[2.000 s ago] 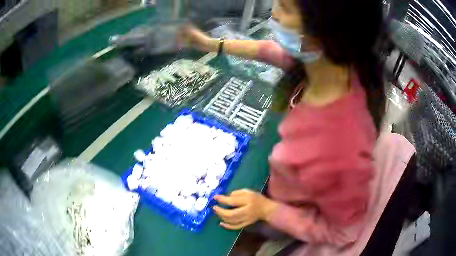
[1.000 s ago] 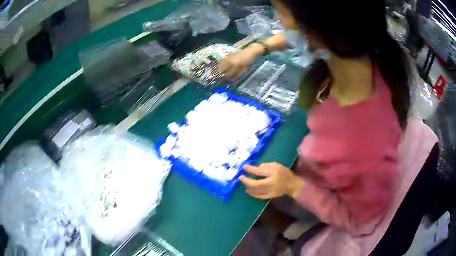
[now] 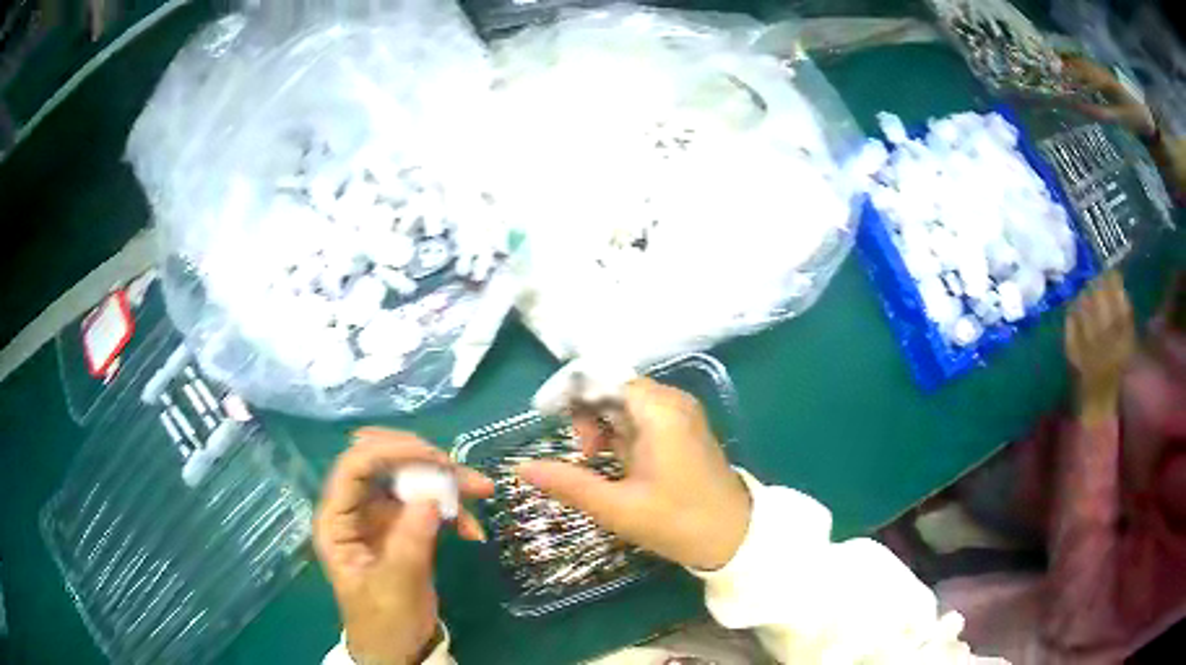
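My left hand [image 3: 377, 546] holds a white plastic cap [image 3: 427, 490] between thumb and fingers, left of the shaft tray. My right hand [image 3: 663, 474] is over the clear shaft tray [image 3: 546, 605], with a white piece [image 3: 579, 387] at its fingertips; its exact shape is blurred. Whether it also holds a shaft cannot be told. Loose metal shafts [image 3: 553, 539] fill the tray, partly hidden by my right hand. The slotted blister tray [image 3: 195, 552] lies at left, with several finished assemblies [image 3: 195, 413] at its top.
Behind my hands lie the left parts bag [image 3: 351, 273] with white caps and the milkier right parts bag [image 3: 689, 195]. The blue parts bin [image 3: 913, 340] is at right, near a neighbour's hand [image 3: 1100, 325]. A red-bordered label card [image 3: 108, 334] is at far left.
The view has swung left and down from the neighbour to my own place. Both my hands, the shaft tray and the slotted tray now show; the blue bin has moved to the right of the view.
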